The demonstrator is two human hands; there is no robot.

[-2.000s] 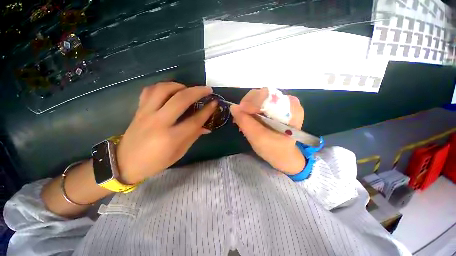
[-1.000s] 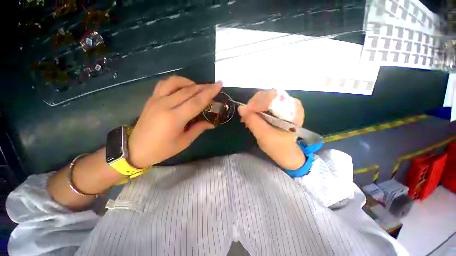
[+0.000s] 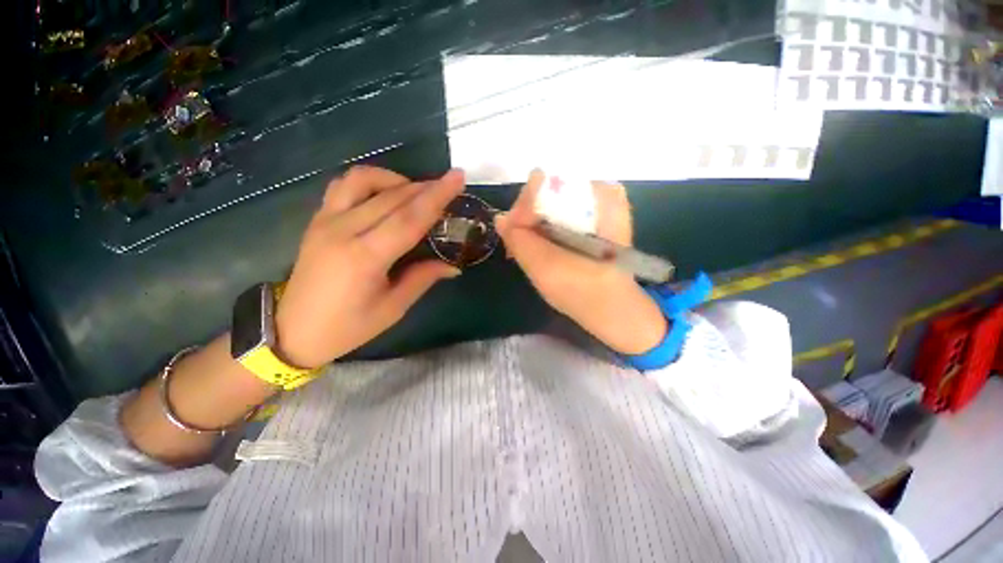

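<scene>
A round electronic unit (image 3: 464,231) with a thin bright ring and brown, shiny insides is between the fingers and thumb of my left hand (image 3: 357,258). A pale grey patch shows inside it. My right hand (image 3: 577,247) holds flat metal tweezers (image 3: 605,251); their tip is at the unit's right edge, too small to tell whether it holds anything. A white wrap (image 3: 566,203) covers a right-hand finger. A white sticker strip (image 3: 627,116) with a few grey squares lies just beyond my hands.
A clear tray (image 3: 253,187) with small gold-brown units (image 3: 187,112) lies at upper left. Sticker sheets (image 3: 869,55) with grey shapes are at upper right. A blue wristband (image 3: 671,330) is on my right wrist. Red bins (image 3: 955,354) and yellow floor lines are at right.
The left fingers that covered the unit two seconds ago have moved off its face and now hold its edge. The right hand and tweezers have shifted slightly left and up in view.
</scene>
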